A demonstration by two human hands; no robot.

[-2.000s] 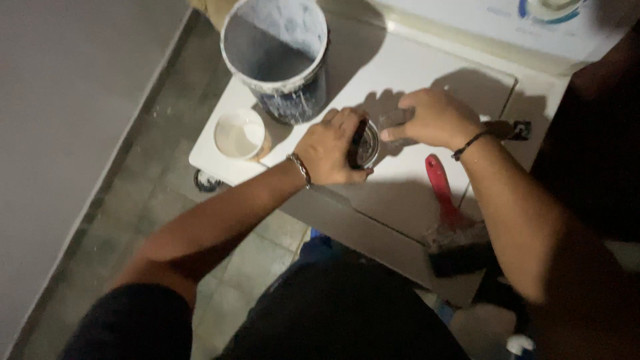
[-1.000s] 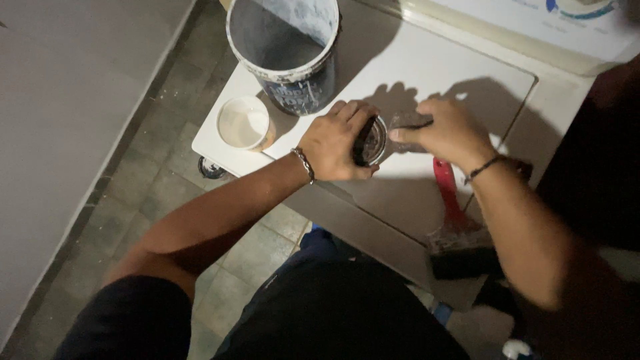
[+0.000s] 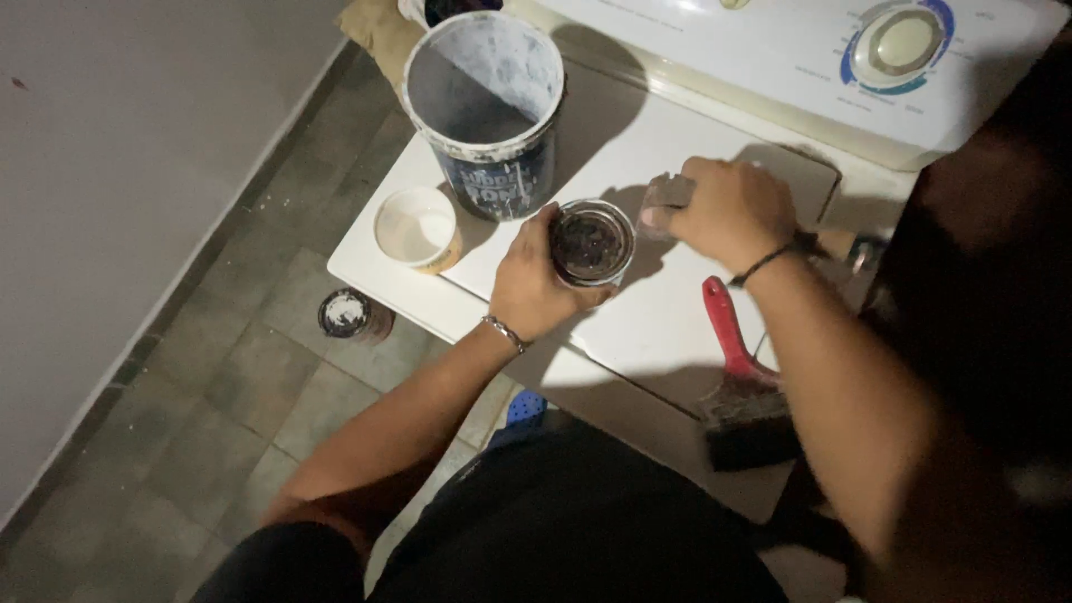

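My left hand [image 3: 536,280] is wrapped around a small metal can [image 3: 592,241] with dark, crusted contents or a stained top, on the white washing machine lid. Just right of the can, my right hand [image 3: 724,205] grips a flat, stained scraper-like piece [image 3: 667,201]; its exact kind is unclear. Behind my left hand stands a large plastic bucket [image 3: 511,172] with paint-smeared walls, and left of that hand a small white tub [image 3: 416,228]. A wide brush with a red handle [image 3: 729,327] lies below my right hand, its dark bristles toward the front edge.
The washing machine's control panel with a round dial [image 3: 899,46] rises at the back. On the tiled floor, left of the machine, stands a dark can [image 3: 356,316] with a white-smeared top. A tan bag or cloth [image 3: 381,42] is behind the bucket. A wall runs along the left.
The can's round top now faces the camera more fully. The flat piece in my right hand, close beside the can a second ago, is slightly farther from it.
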